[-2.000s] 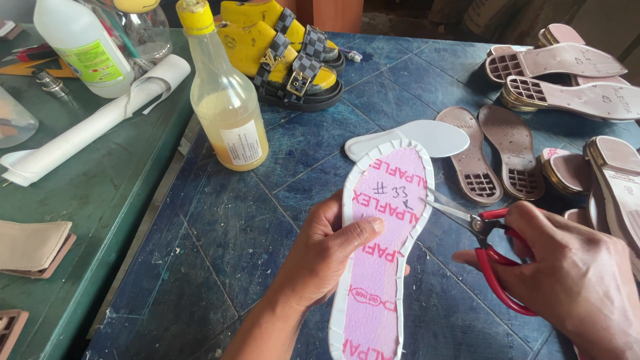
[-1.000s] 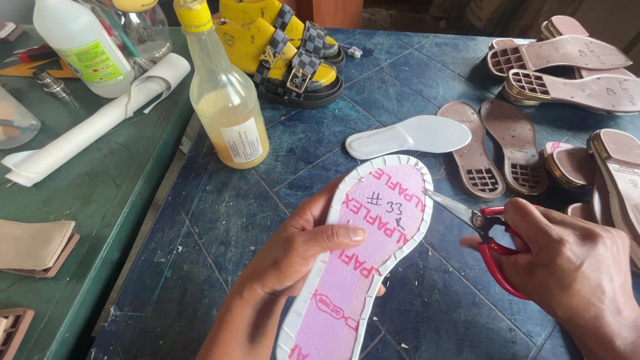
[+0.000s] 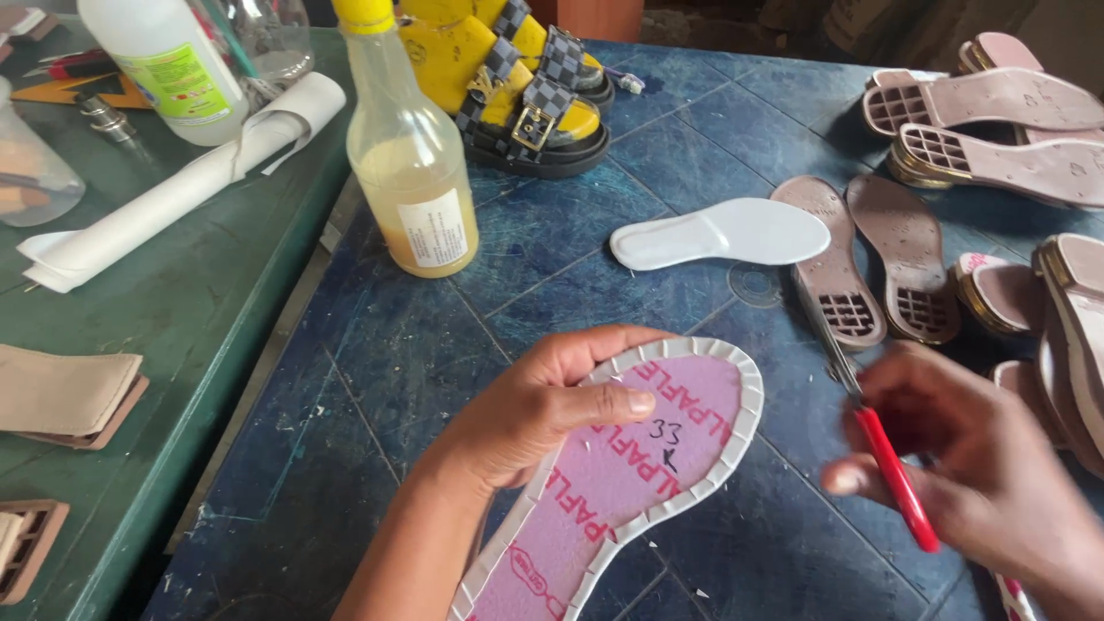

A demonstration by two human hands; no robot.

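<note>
My left hand (image 3: 561,405) holds a pink insole board (image 3: 681,431) by its left edge, thumb on top. The board bears printed and handwritten marks, and a white notched rim is folded over its edge. To the right, my blurred right hand (image 3: 957,457) holds red-handled scissors (image 3: 893,479), blades pointing up and left, apart from the board. Beyond the board lies a white insole (image 3: 720,233). Its right end overlaps one of two brown shoe soles (image 3: 901,259).
A glass bottle (image 3: 414,172) of yellowish liquid stands beyond my left hand, near yellow shoe forms in checkered sandals (image 3: 539,112). More soles (image 3: 1000,99) are stacked at right. A green table (image 3: 224,259) at left carries a white roll (image 3: 190,185) and a plastic bottle (image 3: 164,69).
The scissors were at the board's right edge; they have moved away from it with my right hand and turned. My left hand has turned the board, and its thumb lies nearer the rounded end.
</note>
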